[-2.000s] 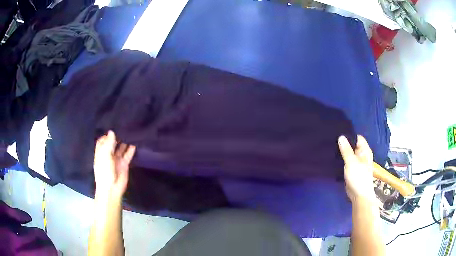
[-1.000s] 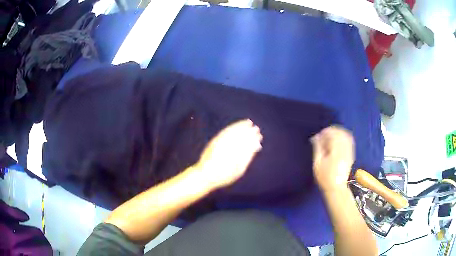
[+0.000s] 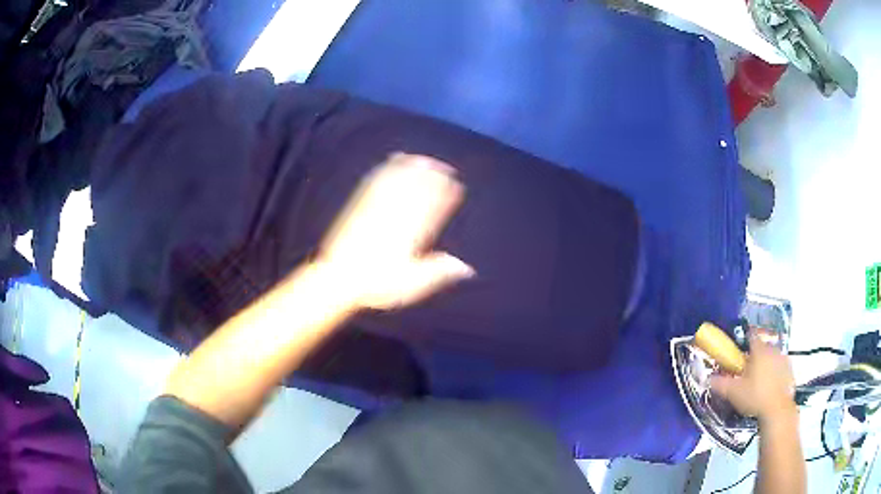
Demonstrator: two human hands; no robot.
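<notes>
Dark plum trousers (image 3: 522, 251) lie spread over the padded arm above the blue table cover, with the narrower end to the right. My left hand (image 3: 396, 236) is over the middle of the cloth, thumb apart from the fingers, slightly blurred and holding nothing visible. My right hand (image 3: 763, 386) is closed on the orange handle of the steam iron (image 3: 702, 391), at the right edge of the table. The iron's silver pointed body shows beside the hand. Part of the handle and body is hidden by my fingers.
The blue table cover (image 3: 541, 77) stretches behind the garment. A crumpled grey and black garment pile (image 3: 126, 58) is at the upper left. Purple cloth (image 3: 43, 425) hangs at lower left. A grey-green rag (image 3: 802, 43) and red pipe (image 3: 753, 87) are at upper right. Cables lie behind the iron.
My right hand has moved from the trousers to the iron's handle and gripped it. My left hand has moved onto the middle of the cloth and opened from a closed shape.
</notes>
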